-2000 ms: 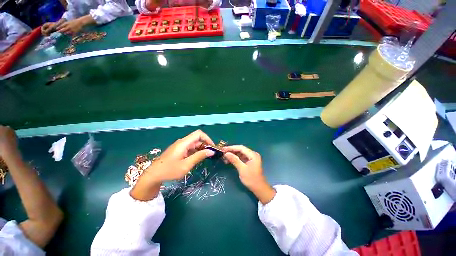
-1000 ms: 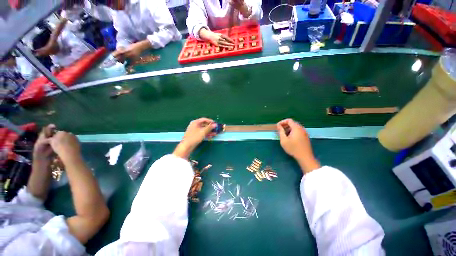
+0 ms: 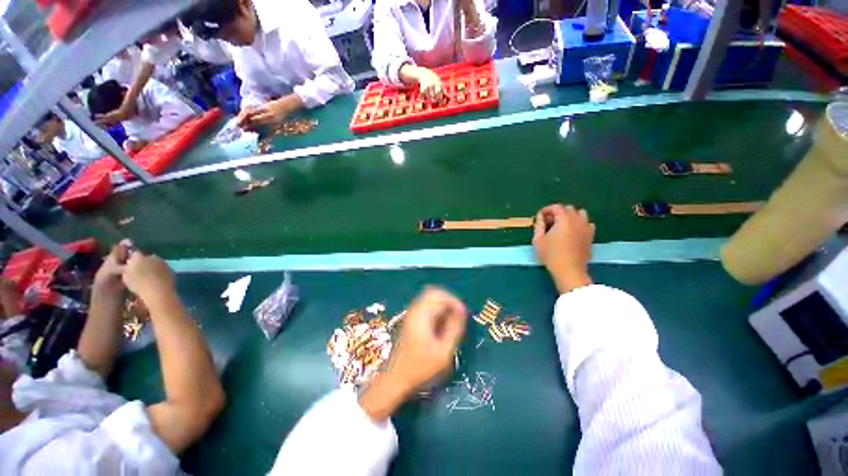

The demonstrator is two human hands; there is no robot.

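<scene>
A watch with a dark head and long gold-tan strap (image 3: 483, 224) lies flat on the green conveyor belt. My right hand (image 3: 565, 240) is at the strap's right end, fingertips closed on it. My left hand (image 3: 423, 342) is blurred, fingers curled, over the bench between the parts; whether it holds anything cannot be told. A loose pile of gold and copper-coloured connector pieces (image 3: 358, 346) is to its left. Thin silver pins (image 3: 474, 392) lie to its lower right, partly hidden by the hand. A smaller group of gold pieces (image 3: 502, 322) lies to its right.
Two more watches (image 3: 695, 168) lie on the belt at right. A yellowish cylinder (image 3: 790, 200) and white machine (image 3: 807, 321) stand at right. A plastic bag (image 3: 276, 307) and white scrap (image 3: 236, 293) are at left. People in white work at left and across, by a red tray (image 3: 423, 100).
The watch has moved from between both hands onto the belt, head released by my left hand. My left hand has come back down over the bench parts. My right hand stays at the strap end.
</scene>
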